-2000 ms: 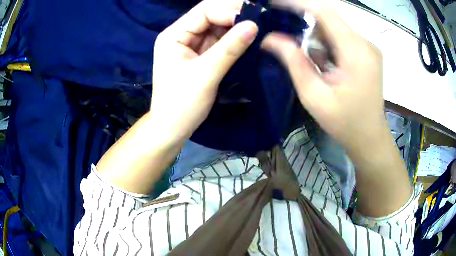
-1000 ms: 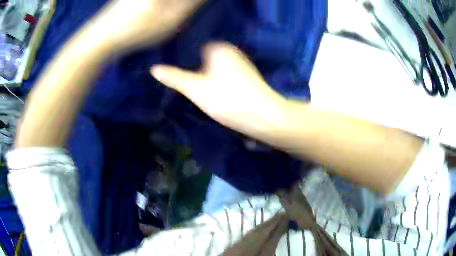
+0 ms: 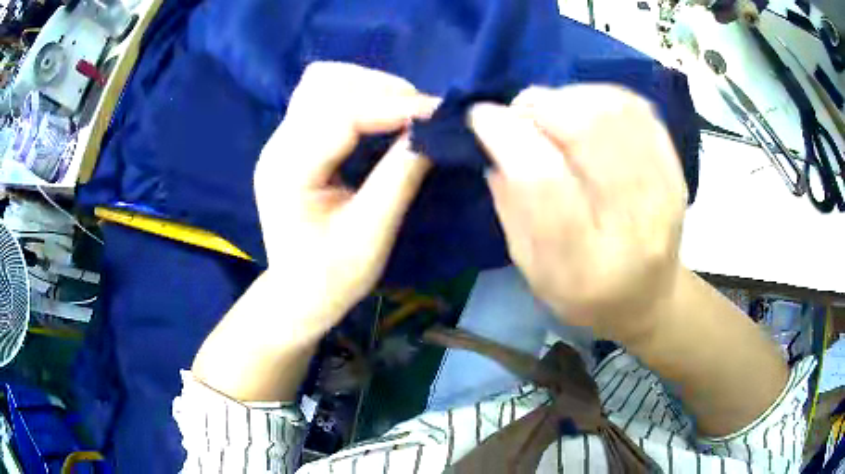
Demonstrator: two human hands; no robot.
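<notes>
A large navy garment (image 3: 213, 120) lies across the table and hangs down at the left. My left hand (image 3: 334, 185) pinches a dark folded edge of it between thumb and fingers at top centre. My right hand (image 3: 584, 194) holds the same dark edge just to the right, thumb and fingers close together. A short piece of the edge (image 3: 449, 139) shows between the two hands. Whether my right hand also holds a small tool cannot be seen.
Slim silver scissors (image 3: 755, 130) and black-handled shears (image 3: 817, 157) lie on the white table (image 3: 741, 213) at right. A yellow bar (image 3: 176, 230) shows at left under the cloth. A wooden-edged tray (image 3: 116, 93) with parts is at upper left, a white mesh object (image 3: 11, 292) below it.
Both hands were apart and blurred over the cloth one second ago; now they are together at an edge. More garment is spread at the top, and the yellow bar is uncovered.
</notes>
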